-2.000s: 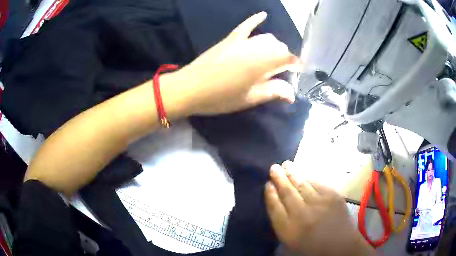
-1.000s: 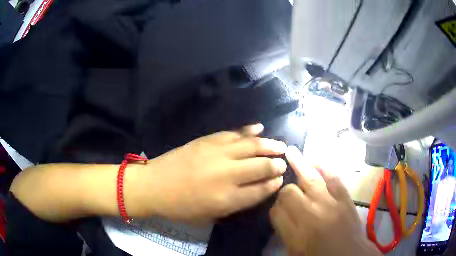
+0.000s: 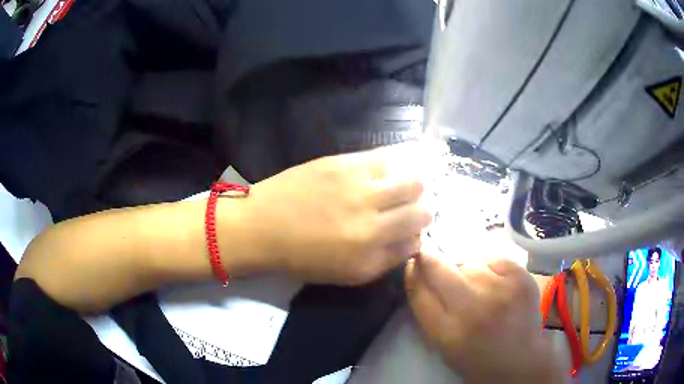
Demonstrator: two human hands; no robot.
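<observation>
Black fabric (image 3: pixel 300 90) covers the left and middle of the table, its edge running to the brightly lit needle area (image 3: pixel 457 180). My left hand (image 3: pixel 345 217), with a red cord bracelet at the wrist, lies over the fabric just left of the needle area, fingertips at the fabric's edge. My right hand (image 3: pixel 480 322) is below the needle area, its fingertips close to my left fingers and closed at the black fabric's edge. The pinched part is mostly hidden by the fingers and washed out by the lamp. The white-grey machine head (image 3: pixel 517 82) stands above right.
Scissors with red and orange handles (image 3: pixel 595 311) lie right of my right hand, partly under the machine head. A lit smartphone (image 3: pixel 646 311) lies at the far right. White paper or table surface with printed ruler marks (image 3: pixel 225 319) shows below my left forearm.
My left hand first came down from beside the needle to my right hand; since then both have moved slightly up toward the needle area with the fabric edge. The view has shifted.
</observation>
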